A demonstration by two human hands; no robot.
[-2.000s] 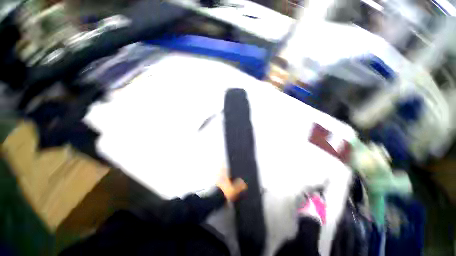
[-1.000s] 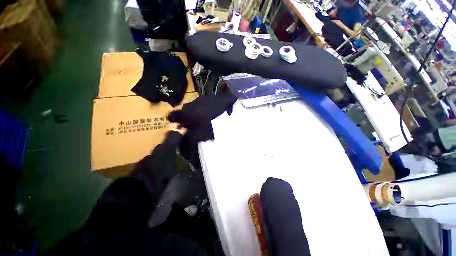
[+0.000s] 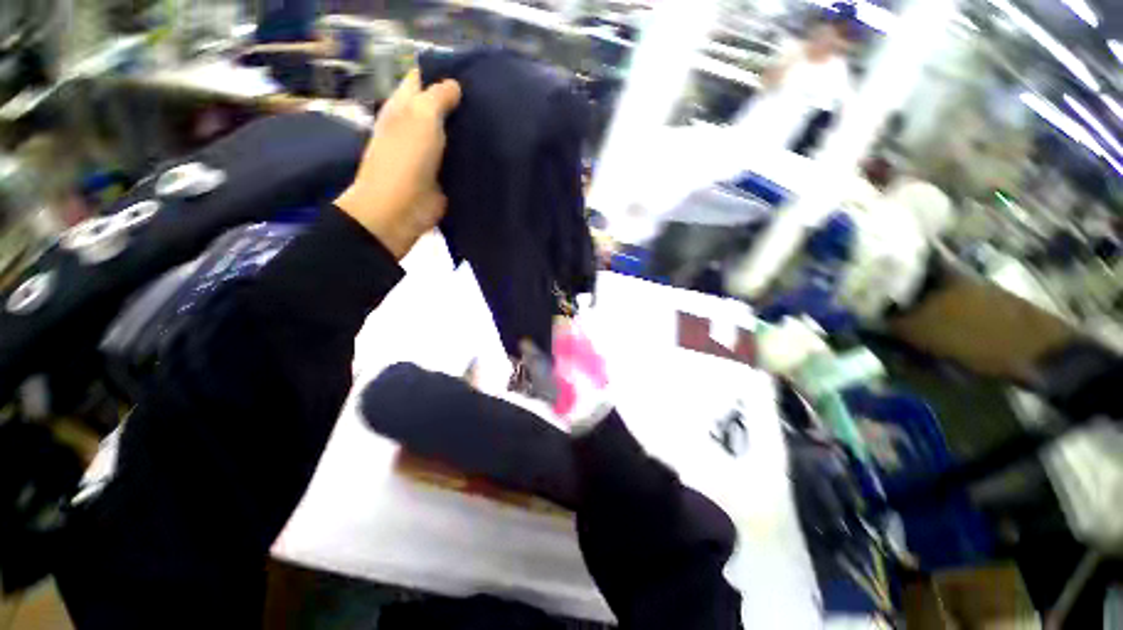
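A black garment piece [image 3: 511, 172] hangs in the air above the white table. My left hand [image 3: 409, 154] is raised and grips its upper left corner. My right hand [image 3: 569, 375], in a pink and grey-white glove, is at the garment's lower end and holds it there; the fingertips are blurred. The black padded pressing arm [image 3: 474, 425] lies across the table below the garment, partly hidden by my right sleeve. A brown edge shows under it.
The white table [image 3: 431, 542] has a small dark item [image 3: 729, 431] at right and a maroon rectangle [image 3: 714, 335] farther back. A dark padded board [image 3: 246, 172] with white tape rolls [image 3: 117, 228] is at left. Pale green cloth [image 3: 844, 375] and dark cloth hang at right.
My left hand has moved from the carton side to above the table, lifting the black piece. My gloved right hand has come into view at its lower end. The view has turned right.
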